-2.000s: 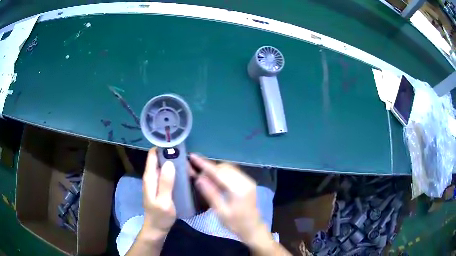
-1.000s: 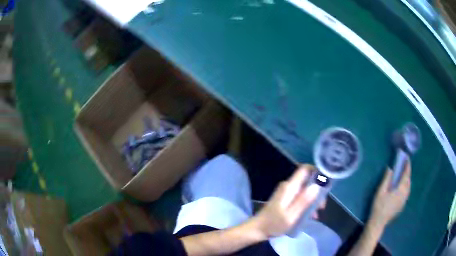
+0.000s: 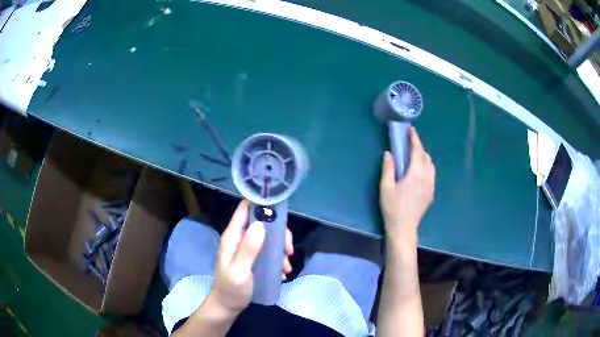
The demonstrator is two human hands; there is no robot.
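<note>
A grey fan housing (image 3: 268,250) is held by its handle in my left hand (image 3: 238,263), its round head up over the bench edge. Spokes around a hub, a small red line and a dark oval opening with a light spot show. A second grey fan housing (image 3: 399,105) is on the green bench further right, its head with thin radial ribs facing up. My right hand (image 3: 408,191) is closed around its handle, with fingers on both sides. The handle's lower end is hidden by the hand.
The bench (image 3: 329,131) has dark marks and a metal edge strip. A carton (image 3: 131,263) with some grey housings stands below at left. A carton heaped with grey housings (image 3: 487,303) is below right. A phone (image 3: 558,174) and clear plastic (image 3: 572,243) lie at right.
The view swung left to the cartons, then back to the bench. My right hand went from beside the held housing to the second housing and gripped it. My left hand kept its housing.
</note>
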